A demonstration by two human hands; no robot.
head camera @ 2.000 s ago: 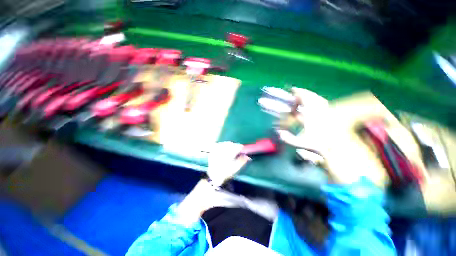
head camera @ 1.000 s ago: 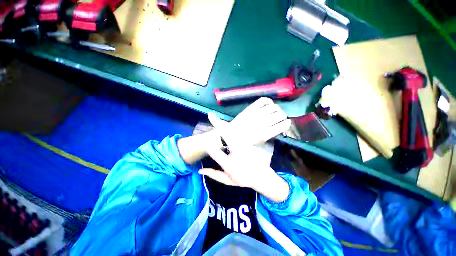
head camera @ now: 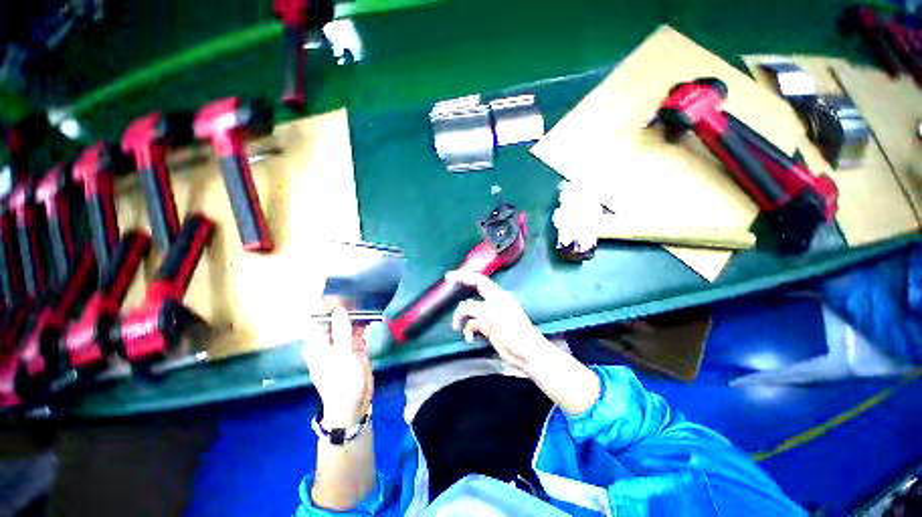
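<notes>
My left hand (head camera: 341,376) holds a shiny bent metal cover (head camera: 362,278) by its lower edge, just left of a tool. The red-and-black tool (head camera: 460,275) lies slanted on the green bench, its dark round head up and right. My right hand (head camera: 499,321) is at the tool's handle with its fingertips on or just over it; the fingers are bent and apart, and I cannot tell if they grip. A mallet with a pale frayed head (head camera: 578,224) and yellowish handle lies to the right.
Spare silver covers (head camera: 464,138) lie behind the tool. Rows of red-and-black tools (head camera: 152,187) lie on cardboard (head camera: 315,172) at left. Another tool (head camera: 753,162) lies on cardboard (head camera: 629,131) at right, beside more silver parts (head camera: 854,134). A brown box (head camera: 675,346) is below the bench.
My hands, earlier together over my lap, are now apart. My left hand has taken hold of a metal cover. My right hand has moved to the tool's handle. The view has shifted.
</notes>
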